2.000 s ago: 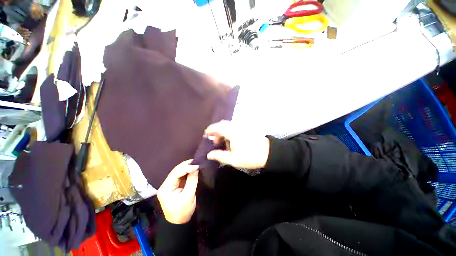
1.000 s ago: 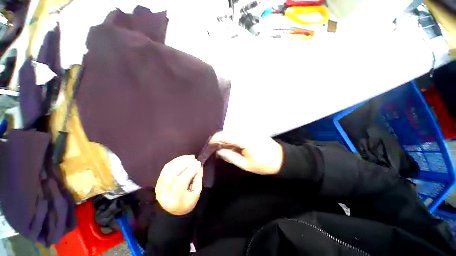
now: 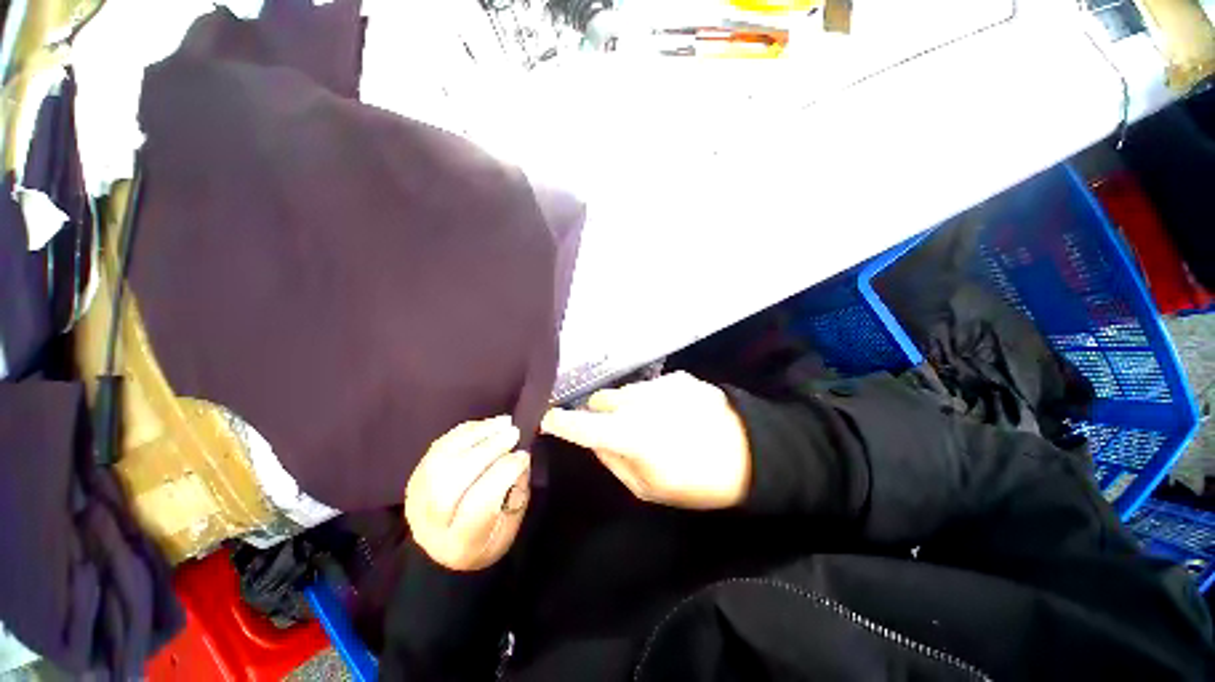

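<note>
A large dark purple-brown garment panel (image 3: 347,280) lies across the white table (image 3: 746,173), its lower right edge hanging at the front. A lighter purple strip (image 3: 568,247) shows along its right edge. My left hand (image 3: 469,493) pinches the panel's lower right edge between thumb and fingers. My right hand (image 3: 660,440) is just right of it, thumb and fingertips close together at the same edge. Whether the right fingertips hold cloth or thread cannot be told.
Orange-handled snips (image 3: 733,40) lie at the back. A long black-handled tool (image 3: 109,400) lies on the cardboard (image 3: 200,466) at left. Stacked purple pieces (image 3: 67,533) hang at far left. A blue crate (image 3: 1133,386) with black cloth stands at right, a red bin (image 3: 227,633) below left.
The view has shifted, so table things sit higher and further left. My right hand has let go of the folded edge it gripped and its fingers have straightened. The left hand still pinches the edge.
</note>
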